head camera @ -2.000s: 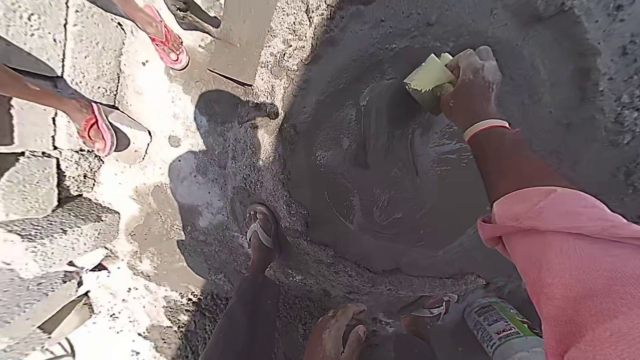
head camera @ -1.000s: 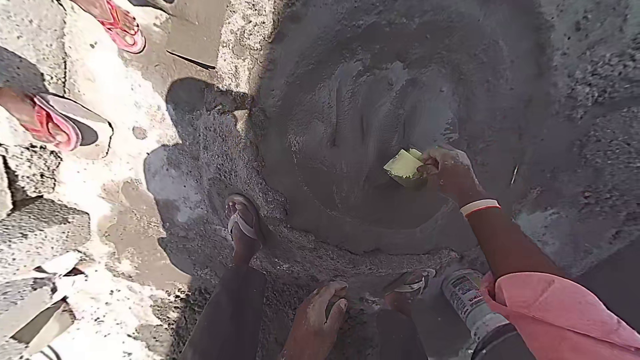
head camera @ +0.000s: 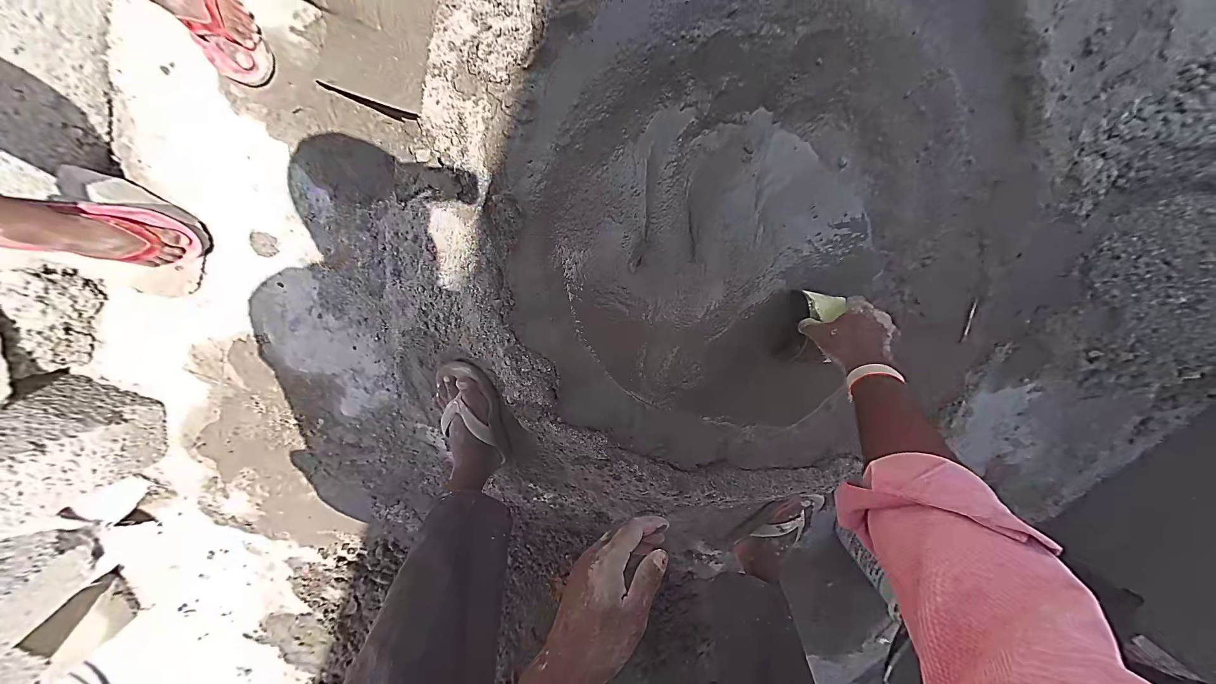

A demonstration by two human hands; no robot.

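Note:
My right hand (head camera: 855, 334), below a pink sleeve and a pale wristband, grips a yellowish-green scoop or cut container (head camera: 825, 306). Its far end is dark and reaches down to the wet grey cement mix (head camera: 703, 285), which lies in a round shallow hollow. The exact shape of the held thing is partly covered by my fingers. My left hand (head camera: 613, 589), coated with grey dust, hangs between my knees with thumb and fingers apart and holds nothing. My sandalled feet (head camera: 467, 413) stand at the near rim of the hollow.
Another person's feet in red flip-flops (head camera: 157, 242) stand at the left, by rough stone blocks (head camera: 81, 442). A container, mostly hidden by my sleeve, stands beside my right foot. Gravel (head camera: 1149, 256) lies to the right of the mix. Shadows fall across the ground.
My right hand with the yellowish-green thing has come from the far side of the hollow to its near right part. The thing now shows less of its pale face. My left hand stays low and empty.

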